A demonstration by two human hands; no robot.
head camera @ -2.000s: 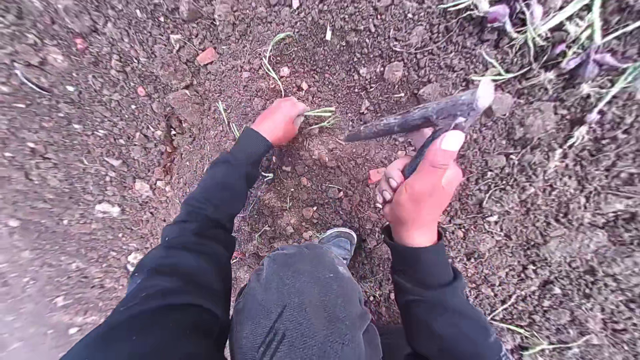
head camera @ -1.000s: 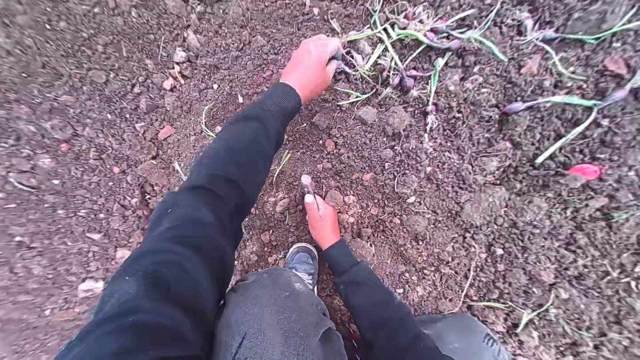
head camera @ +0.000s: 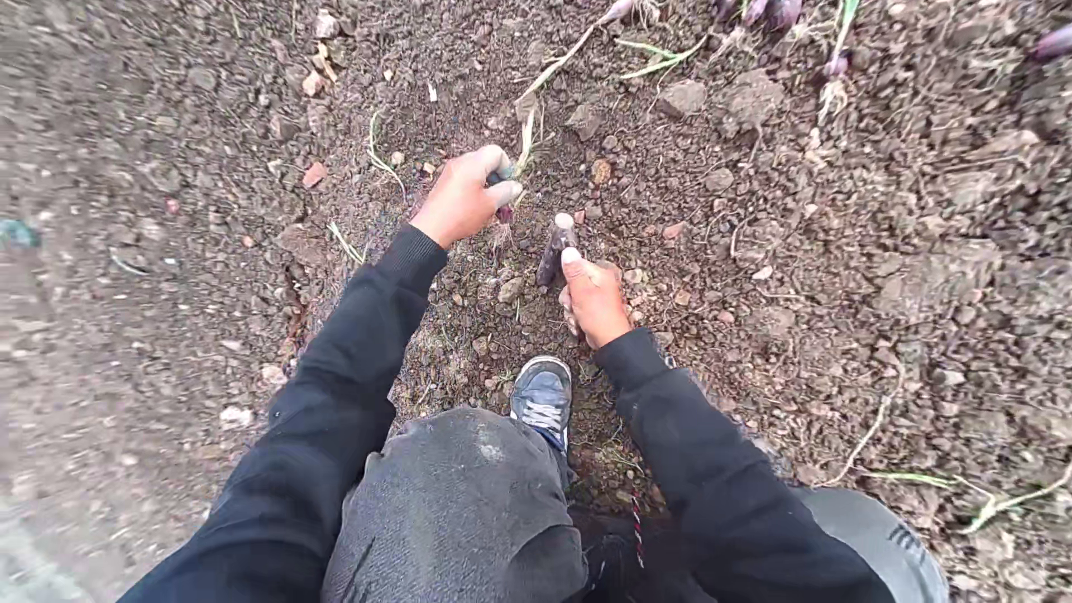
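My left hand [head camera: 471,194] is closed on an onion seedling; its purple bulb [head camera: 503,214] and fine roots hang below the fingers, and its pale green leaves [head camera: 528,138] point up and away. A little to the right and lower, my right hand [head camera: 593,297] grips a short, dark wooden stick [head camera: 551,255] with a pale cut end, its thumb lying along the wood. The stick's lower tip is close to the soil; whether it touches cannot be told. Thin green leaves [head camera: 383,159] of another seedling stand in the soil left of my left hand.
Loose onion seedlings [head camera: 783,15] with purple bulbs lie on the soil at the top. Stones [head camera: 682,98] and clods dot the ground. My shoe [head camera: 543,398] rests below my hands, with my bent knee [head camera: 461,502] behind it. A withered stem [head camera: 875,423] lies at the right.
My left hand has come back from the pile of seedlings with one in it, nearer to my right hand. The stick remains in my right hand. The view has shifted.
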